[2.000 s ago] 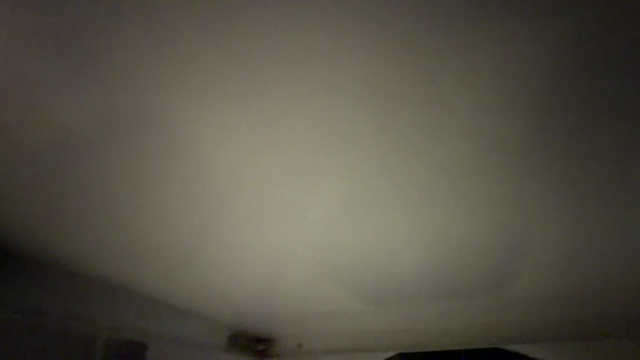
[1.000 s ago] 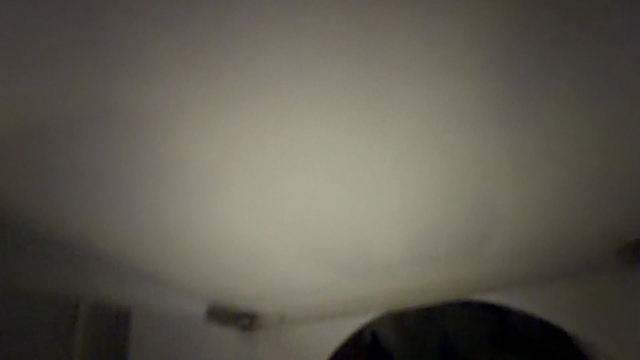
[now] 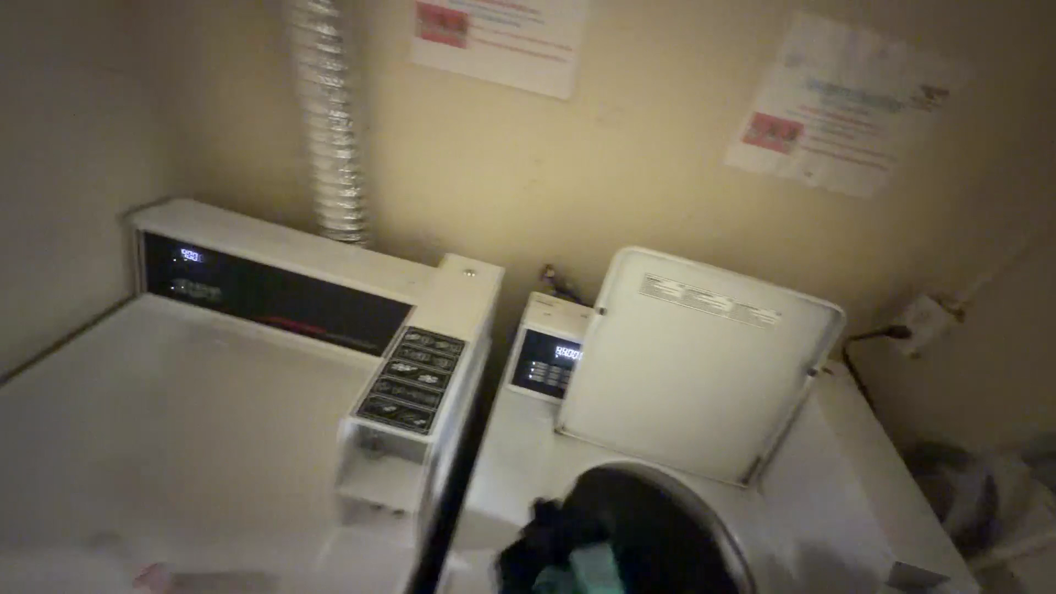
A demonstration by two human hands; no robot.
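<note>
Neither of my hands shows in the head view. At the right stands a white top-loading washing machine (image 3: 503,462) with its lid (image 3: 685,363) raised. Dark and teal fabric (image 3: 561,553) lies at its round dark opening (image 3: 660,528), blurred; whether a hand is under it is hidden. To the left is a white dryer (image 3: 206,396) with a lit display on its dark control panel (image 3: 272,293). A coin box (image 3: 388,478) with a strip of pictured instructions (image 3: 412,379) stands at the dryer's right side.
A foil vent duct (image 3: 330,124) rises along the wall behind the dryer. Two printed sheets (image 3: 503,41) hang on the wall. A cord runs to an outlet (image 3: 928,322) at the right. A dark narrow gap separates the machines.
The view has swung down a lot, from a blurred pale surface to the two machines. A dark rounded shape stood at the bottom edge in the earlier frames.
</note>
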